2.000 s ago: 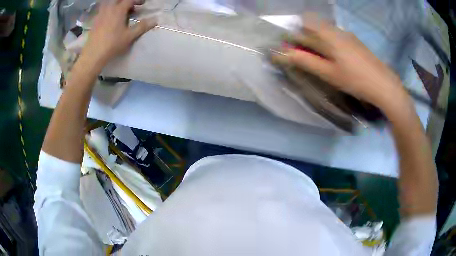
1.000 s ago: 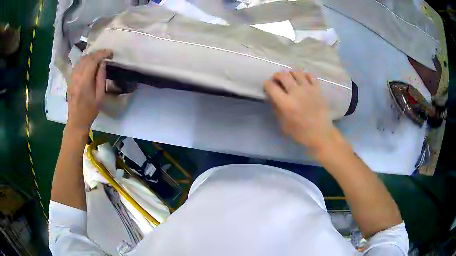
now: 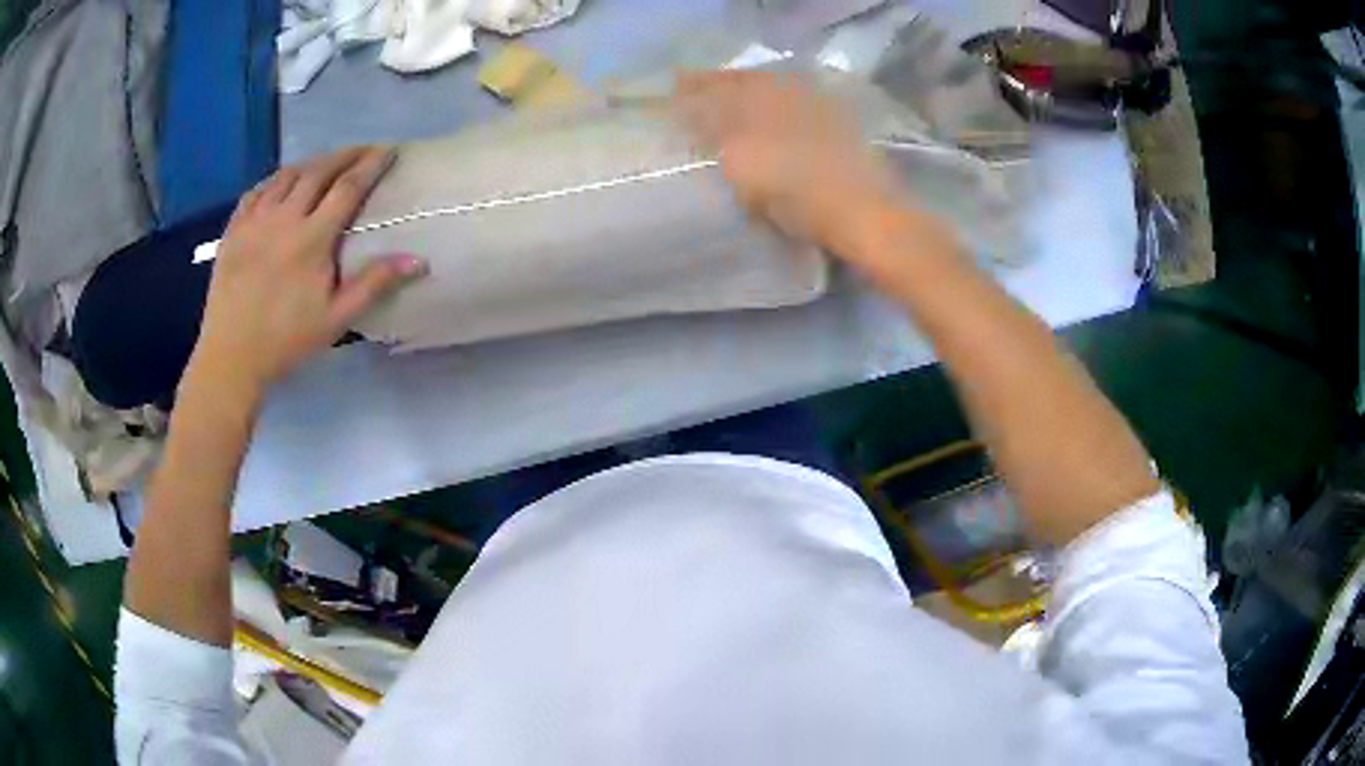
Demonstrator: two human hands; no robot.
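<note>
A beige garment piece (image 3: 599, 255) with a thin white line along it lies over the dark navy pressing roll (image 3: 142, 322), whose rounded end shows at the left. My left hand (image 3: 300, 262) rests on the piece's left end, fingers spread, thumb on the cloth below the white line. My right hand (image 3: 779, 150) is blurred and lies at the upper edge of the cloth, right of the middle; whether its fingers grip the cloth is unclear. The steam iron (image 3: 1048, 75) sits at the table's far right, not held.
Grey cloth (image 3: 68, 135) and a blue strip (image 3: 220, 105) lie at the upper left. Cream cloth pieces (image 3: 434, 27) and a small yellow piece (image 3: 524, 75) lie at the back. Yellow-framed trolleys, one at the right (image 3: 996, 611), stand below the table edge (image 3: 599, 449).
The view has turned, so table and iron appear shifted. The cloth has slid right along the roll, baring its left end. My right hand has moved to the cloth's upper edge. The iron was released earlier.
</note>
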